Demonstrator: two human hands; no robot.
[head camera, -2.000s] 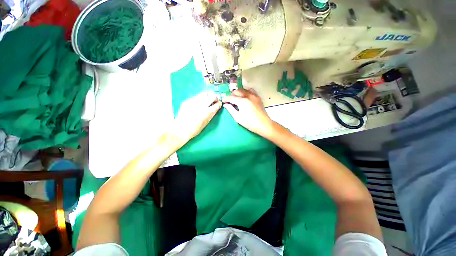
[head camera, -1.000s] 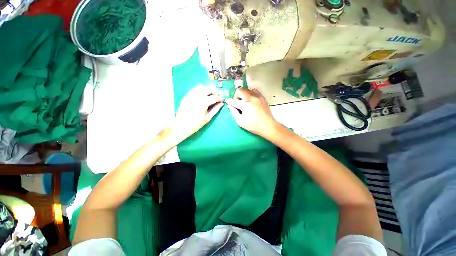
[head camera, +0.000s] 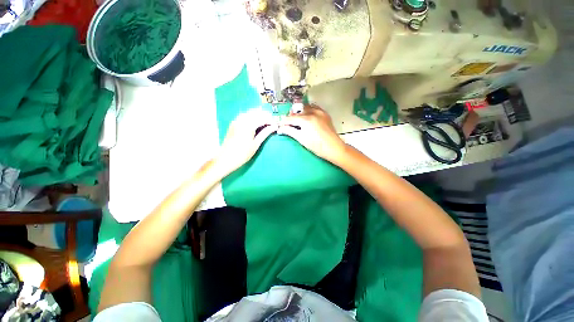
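Observation:
A green garment panel (head camera: 289, 182) lies under the sewing machine's needle area and drapes over the table's front edge onto my lap. My left hand (head camera: 247, 135) and my right hand (head camera: 315, 131) pinch the panel just in front of the presser foot (head camera: 280, 99), fingertips almost touching. The cloth bulges slightly below the fingers. The cream, oil-stained sewing machine (head camera: 403, 47) stands behind and to the right. The exact stitch point is too small and blurred to tell.
A round pot (head camera: 137, 41) of green strips stands at the back left. Heaped green cloth (head camera: 47, 107) lies left of the table. Small green tabs (head camera: 376, 105) and black-handled scissors (head camera: 443, 142) lie on the right. Blue-grey cloth (head camera: 535, 220) hangs at far right.
My fingers have drawn closer together on the panel, and the cloth in front of them bulges more. The camera view has shifted slightly.

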